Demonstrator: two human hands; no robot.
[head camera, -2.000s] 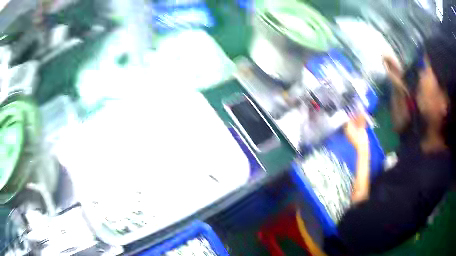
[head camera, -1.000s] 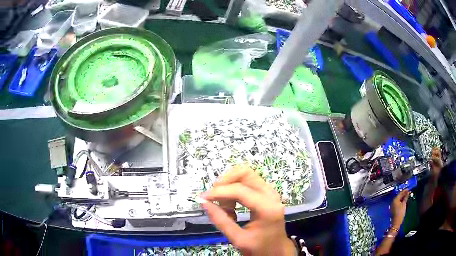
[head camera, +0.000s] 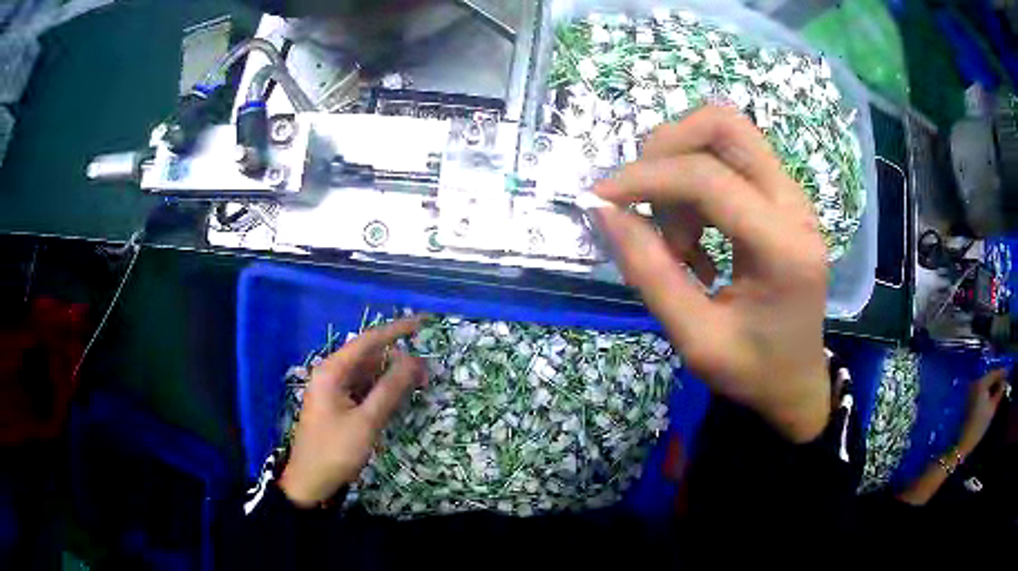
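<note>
My right hand (head camera: 737, 257) pinches a small white connector (head camera: 588, 201) between thumb and forefinger at the right end of the silver-white metal fixture (head camera: 402, 236). Its short wires point left toward the clear block of the fixture. My left hand (head camera: 348, 404) is over the left part of the blue bin (head camera: 255, 346), with thumb and forefinger apart and no part seen between them. The bin is full of loose white connectors with green-and-white wires (head camera: 502, 418). The air cylinder (head camera: 229, 156) is at the fixture's left end.
A clear tub (head camera: 857, 292) heaped with similar parts stands behind and right of the fixture. A phone (head camera: 890, 223) lies beside it. At the far right, another person's hand (head camera: 973, 418) is by a second bin of parts (head camera: 893, 413). An upright metal rail (head camera: 525, 67) stands behind the fixture.
The view has steadied and tilted down, bringing more of the blue bin into sight. My left hand has come into view over it. My right hand still holds a white part at the fixture's right end.
</note>
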